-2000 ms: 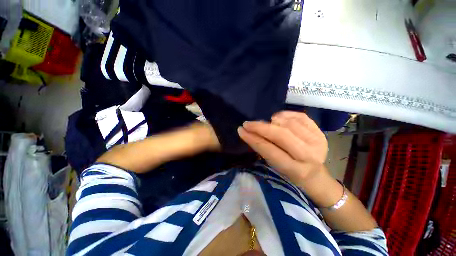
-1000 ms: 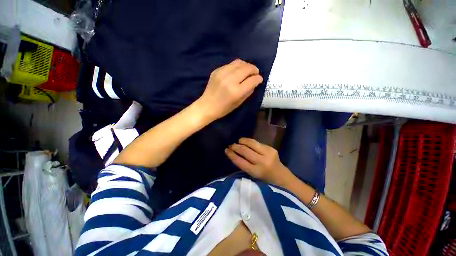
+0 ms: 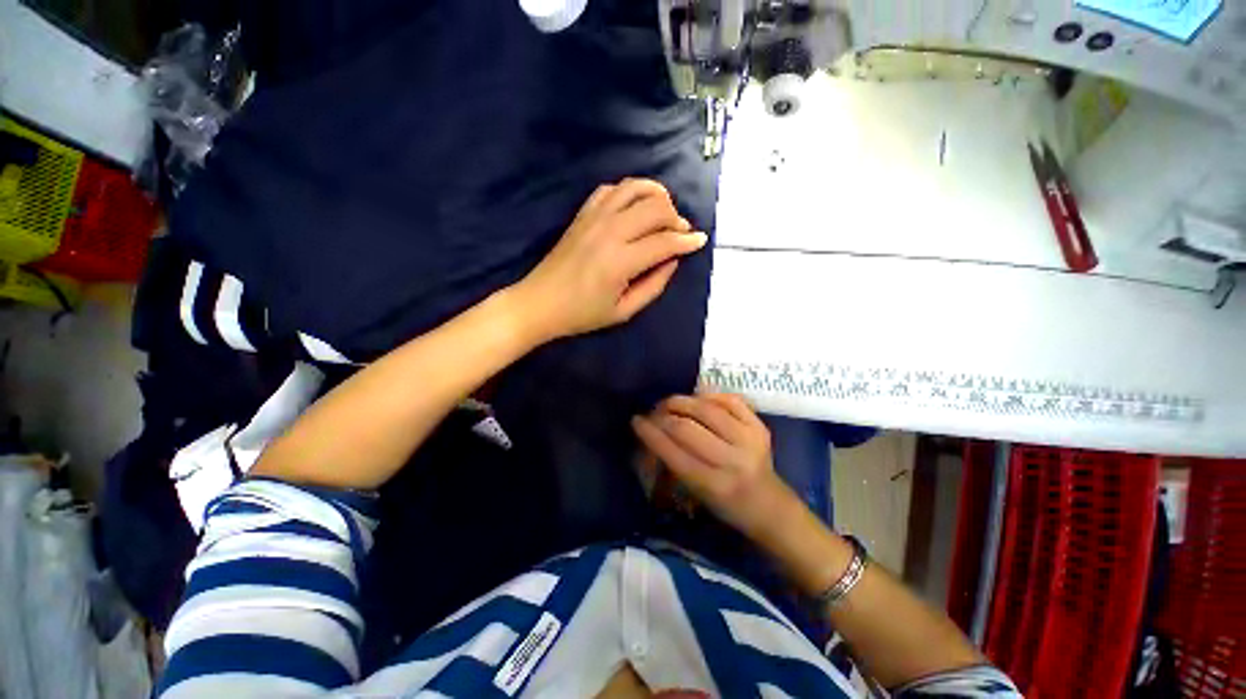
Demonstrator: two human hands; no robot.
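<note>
A large navy garment piece (image 3: 451, 164) covers the left of the white machine table and hangs down over my lap. Its right edge runs up to the presser foot (image 3: 713, 126) of the sewing machine. My left hand (image 3: 622, 260) lies on the fabric near that edge, below the foot, with thumb and fingertips together at the edge. My right hand (image 3: 711, 444) is at the table's front edge, fingertips pinching the fabric edge lower down. White stripes (image 3: 216, 306) show on dark fabric at left.
Red-handled snips (image 3: 1064, 212) lie on the table at right. A printed ruler (image 3: 957, 393) runs along the table's front edge. Red crates (image 3: 1080, 546) stand below at right. Yellow (image 3: 34, 191) and red crates (image 3: 109, 223) are at far left. Clear plastic (image 3: 189, 96) lies at upper left.
The view has shifted upward, so the machine head now shows. My left hand came across onto the fabric between the first two frames. My right hand is now at the fabric edge by the table front.
</note>
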